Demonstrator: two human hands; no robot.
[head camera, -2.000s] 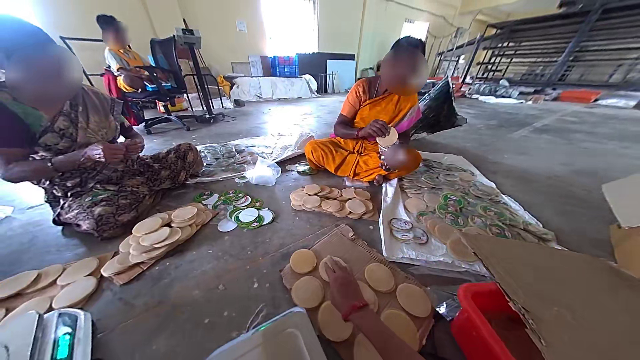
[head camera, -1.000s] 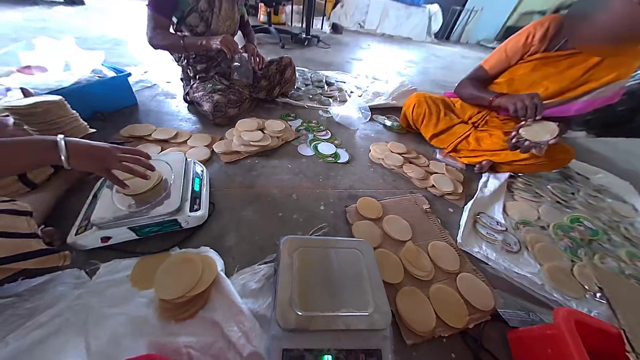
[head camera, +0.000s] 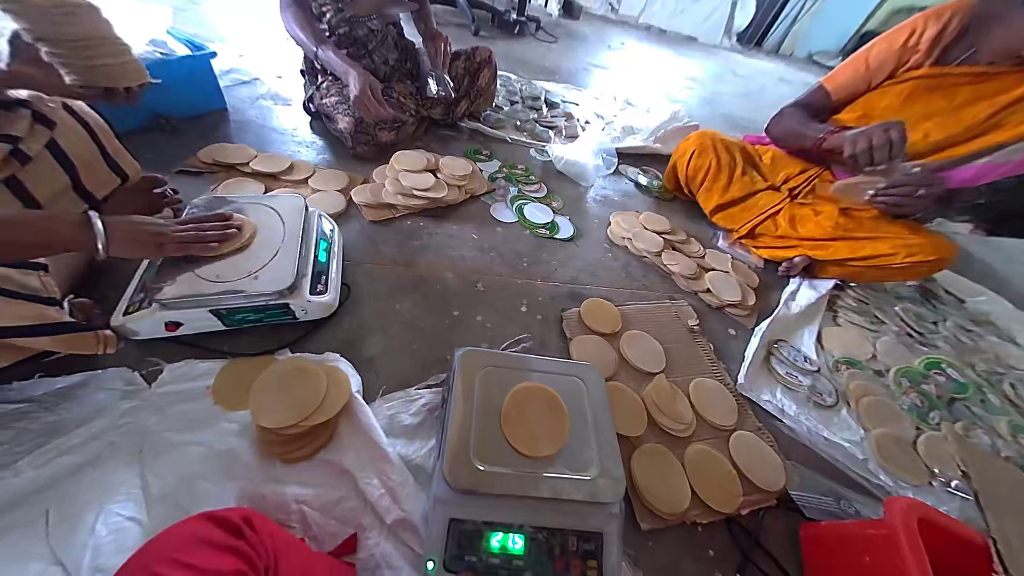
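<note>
Neither of my hands shows in the head view. A round, flat tan disc (head camera: 535, 420) lies on the steel pan of a digital scale (head camera: 472, 480) at the bottom centre, whose green display is lit. Right of it, more discs (head camera: 712, 478) lie singly and in small stacks on a corrugated cardboard sheet (head camera: 680, 320). On the left, a pile of similar discs (head camera: 288, 394) rests on a white plastic sheet (head camera: 120, 456). Red cloth (head camera: 232, 544) covers part of the lower left edge.
Left, a co-worker's hand (head camera: 172, 234) touches discs on a second scale (head camera: 320, 296). Two more co-workers sit beyond, one holding a disc (head camera: 860, 189). Disc piles (head camera: 420, 182), green-rimmed labels (head camera: 538, 213), a blue crate (head camera: 184, 88) and a red container (head camera: 896, 544) stand around.
A disc now lies on the near scale, whose pan was bare a second ago. My hand, over the cardboard two seconds ago, is out of view. The view has swung left and down.
</note>
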